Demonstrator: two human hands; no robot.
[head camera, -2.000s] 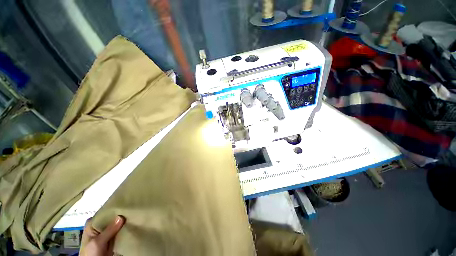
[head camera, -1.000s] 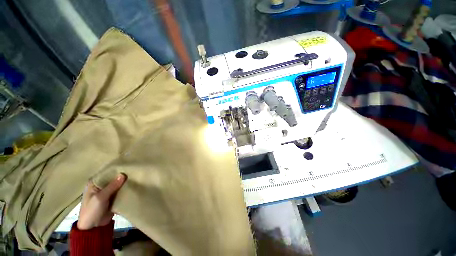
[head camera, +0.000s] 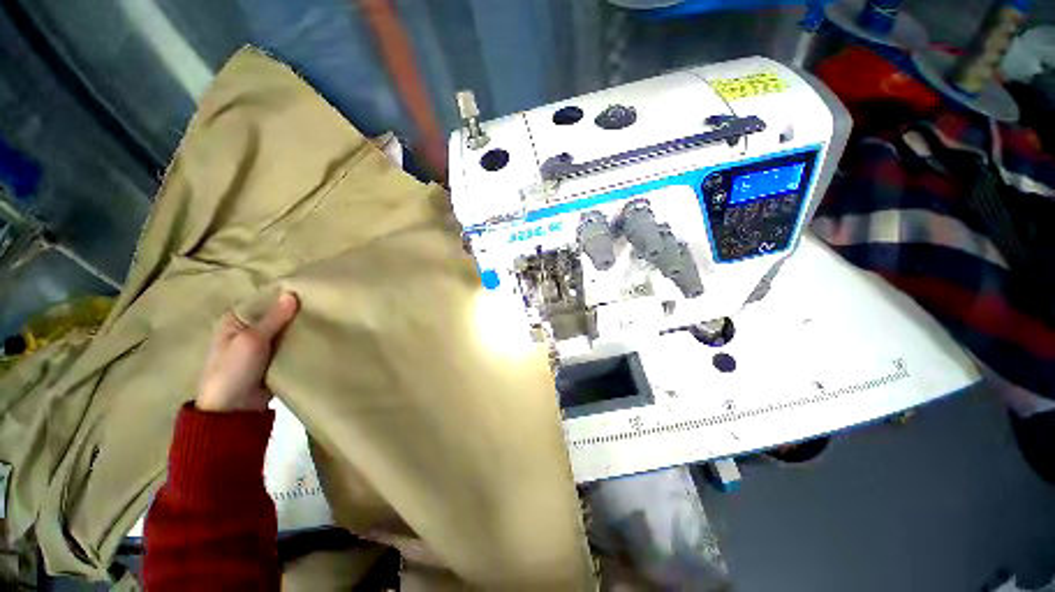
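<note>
A large khaki cloth piece lies over the left of the machine table and hangs down past its front edge. Its right edge runs beside the lit needle area of the white overlock machine. My left hand, in a dark red sleeve, pinches the cloth's left edge between thumb and fingers. More khaki cloth is heaped behind and left of the hand. My right hand is not in view.
The white table has a ruler marking and a dark rectangular opening. Plaid cloth lies at the right. Thread cones on discs stand at the upper right. A grey translucent partition is behind.
My left hand has moved up and away from the table's front edge, drawing the cloth's left edge with it. More red sleeve shows. The machine appears larger and the view has shifted.
</note>
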